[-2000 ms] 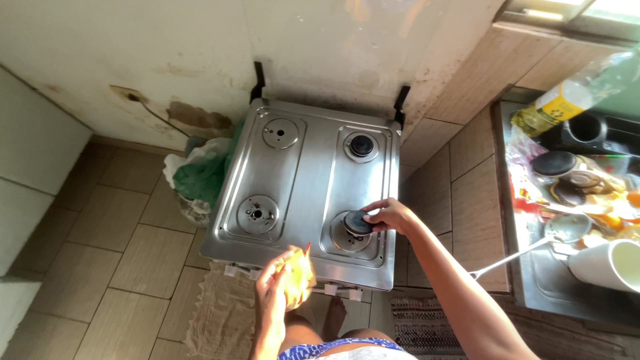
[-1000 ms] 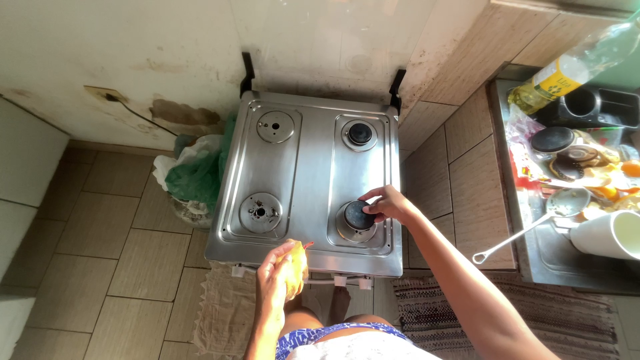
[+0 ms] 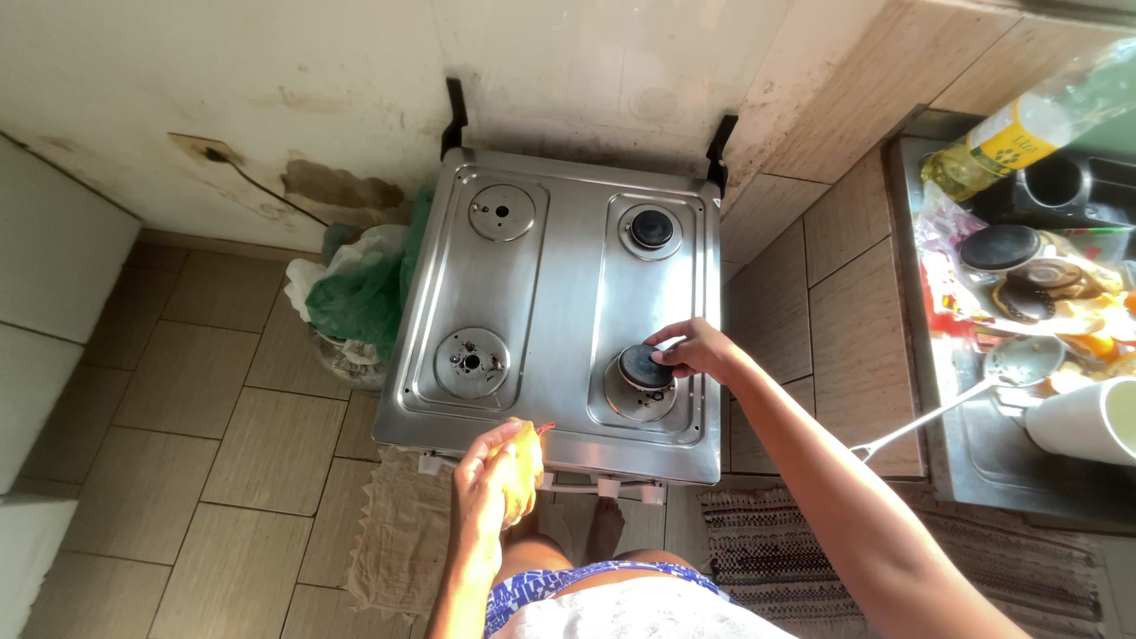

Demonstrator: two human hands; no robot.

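A stainless steel gas stove (image 3: pixel 568 293) stands before me. My right hand (image 3: pixel 697 349) grips a black burner cap (image 3: pixel 641 366) by its edge, over the front right burner base (image 3: pixel 635 404), where dark specks show. At the stove's front edge, my left hand (image 3: pixel 488 470) holds a yellow-orange item (image 3: pixel 522 470), perhaps a cloth or a fruit, with a thin red tip; its exact kind is unclear. Another black burner cap (image 3: pixel 651 228) sits on the back right burner. Both left burners have no caps, and the front left burner base (image 3: pixel 472 362) bears dark residue.
To the right, a sink counter (image 3: pixel 985 453) holds a skimmer (image 3: pixel 1021 362), a white container (image 3: pixel 1087 419), an oil bottle (image 3: pixel 1003 146), a black burner cap (image 3: pixel 1000 247) and food scraps. Left of the stove is a green plastic bag (image 3: pixel 355 306). A striped rug (image 3: pixel 781 550) lies on the floor.
My right hand stays at the front right burner with its fingers on the cap. My left hand still holds the yellow-orange item near the front edge.
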